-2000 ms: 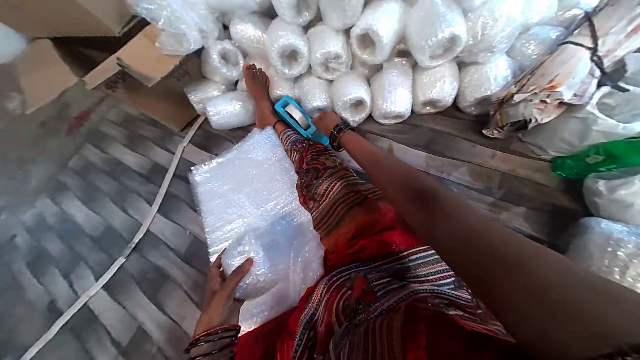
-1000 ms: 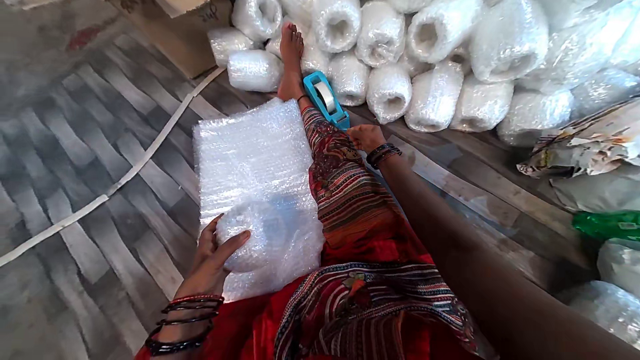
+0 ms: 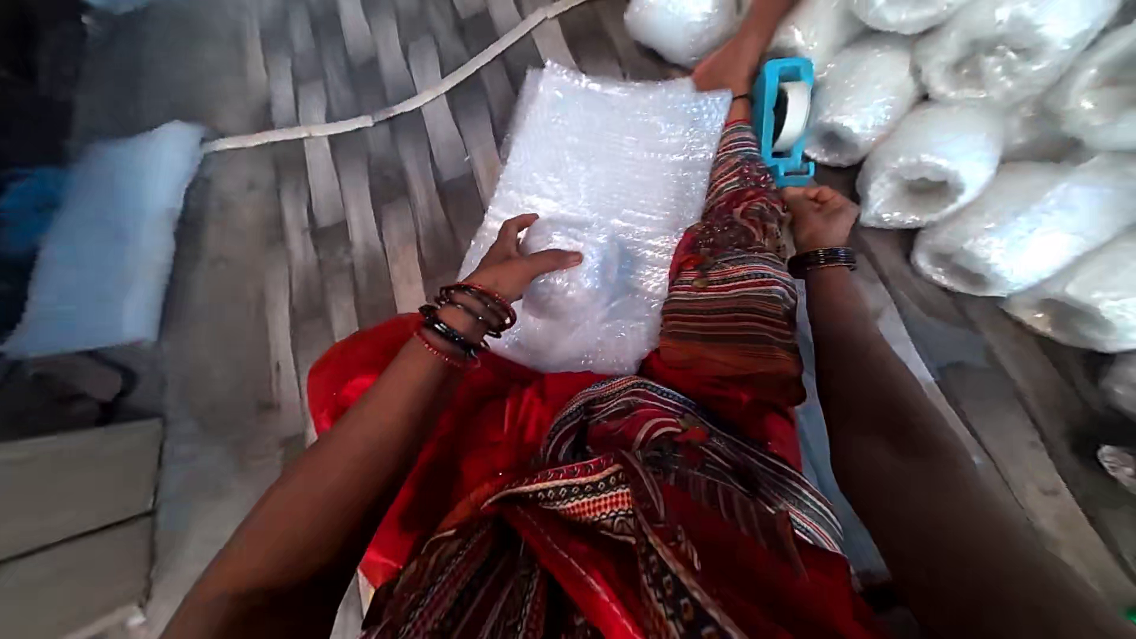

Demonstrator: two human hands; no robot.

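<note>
A stack of bubble wrap sheets (image 3: 612, 133) lies on the floor beside my outstretched leg. On it rests a rounded bubble-wrapped item (image 3: 564, 275), with my left hand (image 3: 519, 262) around its upper left side, thumb and fingers curved over it. A blue tape dispenser (image 3: 783, 120) with a roll of white tape stands against my lower leg near the foot. My right hand (image 3: 821, 215) is at the dispenser's near end, fingers curled; whether it pinches a piece of tape cannot be told.
Many bubble-wrapped rolls (image 3: 932, 164) are piled at the upper right. A pale strip (image 3: 382, 115) crosses the patterned floor mat. Another pale sheet stack (image 3: 106, 240) lies at the far left, above grey blocks or boxes (image 3: 80, 497) at the lower left.
The view has swung left and down, bringing the far-left sheets into sight. My left hand stays on the wrapped item, and my right hand remains near the dispenser's near end.
</note>
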